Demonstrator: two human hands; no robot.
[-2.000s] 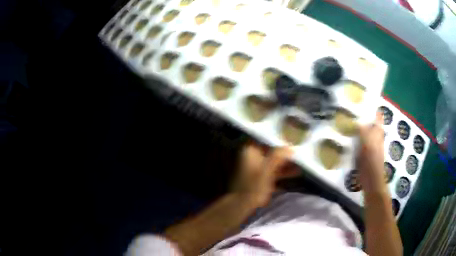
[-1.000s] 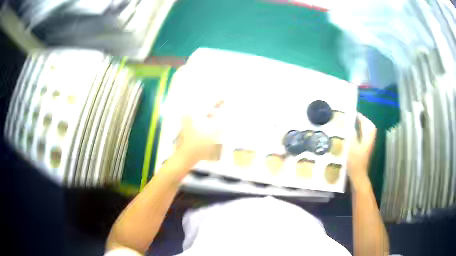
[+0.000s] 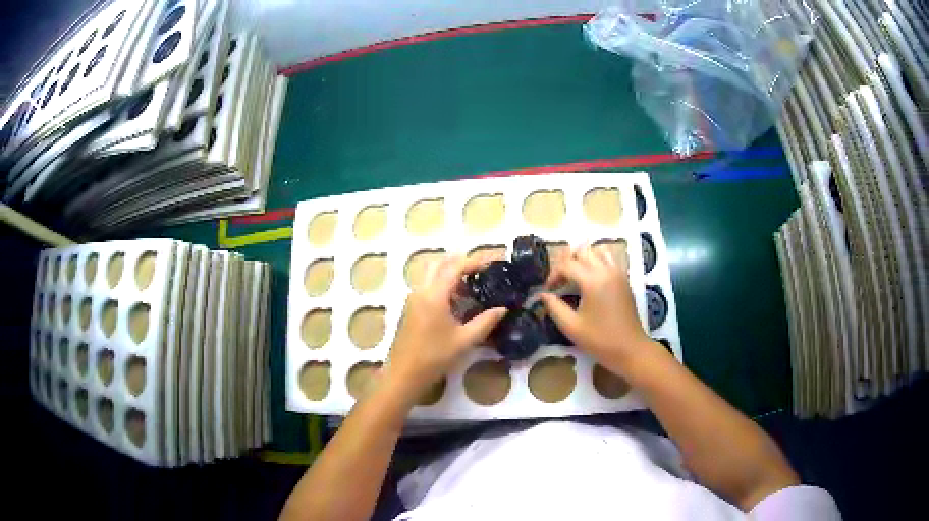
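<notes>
A white foam tray [image 3: 336, 351] with rows of round holes, tan bottoms showing, lies on the green bench in front of me. Several black round parts [image 3: 523, 334] are bunched loosely on the tray's middle. My left hand [image 3: 438, 324] is at their left side, fingers curled round some of them. My right hand [image 3: 596, 305] is at their right side, thumb and fingers on the bunch. The fingers hide part of the bunch. Another tray with black parts in its holes shows under the top tray's right edge [image 3: 655, 305].
Tray stacks lean at the left [image 3: 97, 351], back left [image 3: 168, 122] and right [image 3: 851, 265]. A crumpled clear plastic bag [image 3: 703, 76] lies at the back right of the green-matted bench [image 3: 438, 102], which has red, yellow and blue lines.
The tray was tilted in my hands, then came down flat before me. My hands have moved from its sides to the black parts at its middle. The view has steadied.
</notes>
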